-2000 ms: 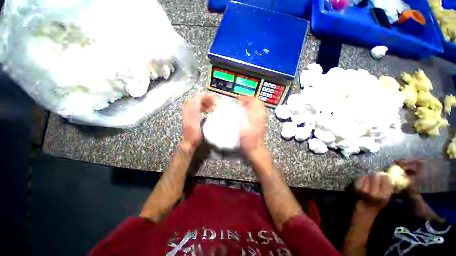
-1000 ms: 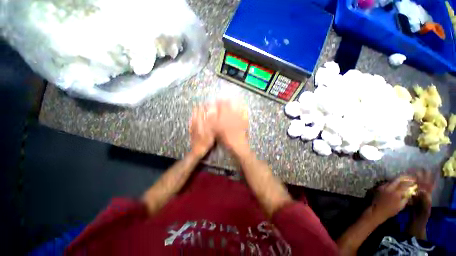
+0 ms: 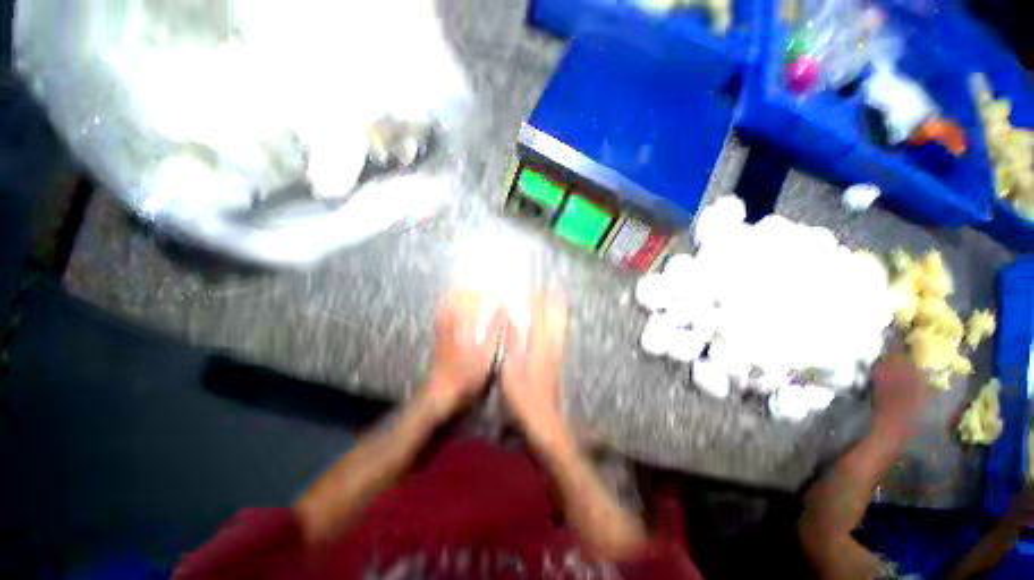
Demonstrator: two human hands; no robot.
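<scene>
My left hand (image 3: 463,346) and my right hand (image 3: 535,349) lie side by side, flat with fingers pointing forward, on a white dough-like lump (image 3: 499,258) on the countertop. The lump shows past the fingertips; the part under my hands is hidden and the picture is blurred. The scale (image 3: 629,119) stands just beyond, to the right, with green displays lit and nothing seen on its blue platform.
A clear plastic bag (image 3: 301,240) of bulk white material is at left. A pile of white portions (image 3: 788,300) lies right of the scale, with yellow pieces (image 3: 932,323) beyond. Blue trays (image 3: 839,142) stand at far right. Another person's arm (image 3: 856,476) reaches in at right.
Two seconds ago my hands held the white lump between them; now they lie on it on the countertop. The neighbour's hand has moved toward the yellow pieces. The view has tilted.
</scene>
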